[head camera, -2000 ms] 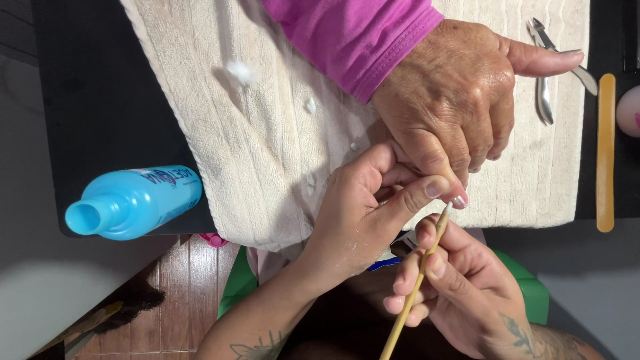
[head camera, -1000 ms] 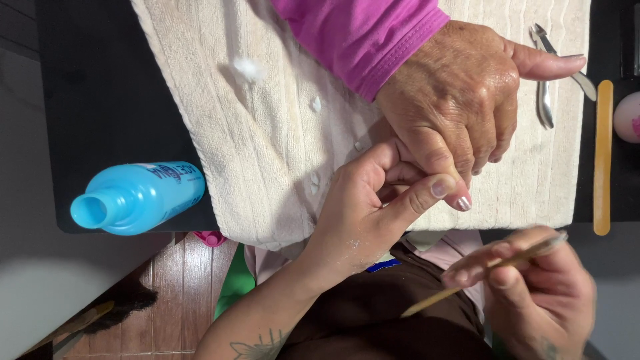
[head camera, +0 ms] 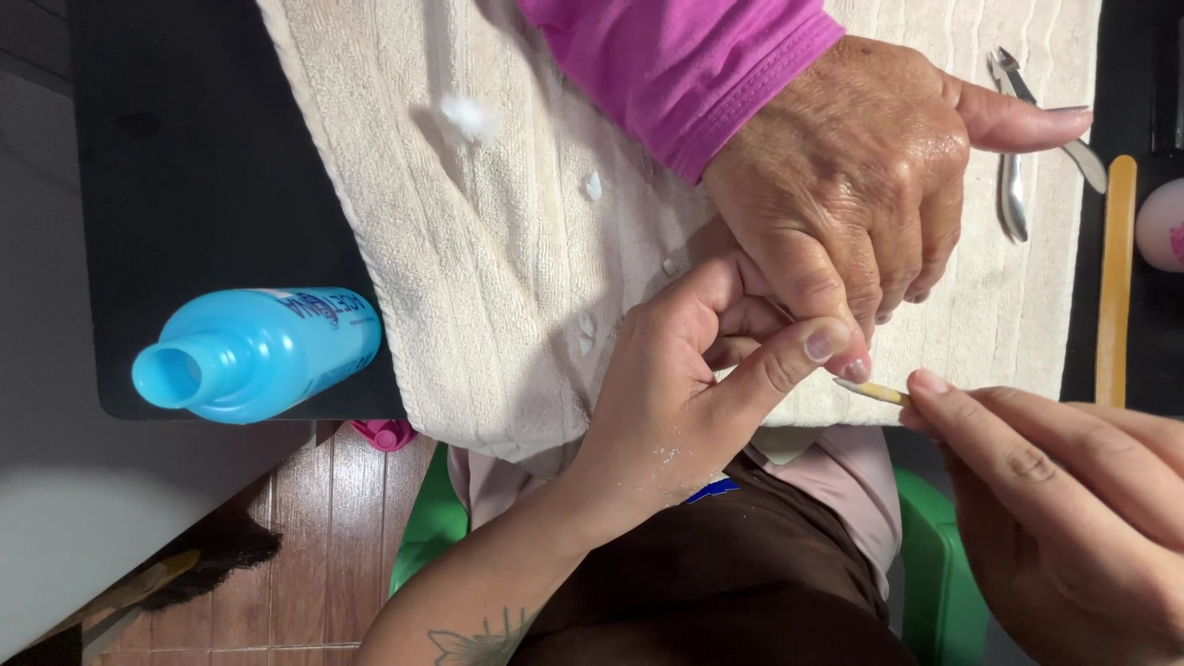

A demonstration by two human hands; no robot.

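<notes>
My left hand [head camera: 684,370] grips a finger of another person's hand [head camera: 860,176], its thumb laid near the fingertip. That person's sleeve is magenta, and the hand rests palm down over a cream towel [head camera: 481,305]. Between the fingers of my right hand [head camera: 1064,490] is a thin wooden manicure stick [head camera: 883,392]. Its whitish tip touches or nearly touches the edge of the held fingernail [head camera: 857,371]. Most of the stick is hidden behind my right hand.
An uncapped blue acetone bottle [head camera: 259,351] lies at the left of the black table [head camera: 185,166]. White cotton bits [head camera: 469,117] dot the towel. Metal cuticle nippers [head camera: 1013,157] lie beyond the other hand, near an orange nail file [head camera: 1116,277] and a pinkish round object [head camera: 1164,225].
A second ago my right hand held the stick away from the nail, lower right; now the stick's tip is back at the fingertip. My left hand keeps its hold on the finger.
</notes>
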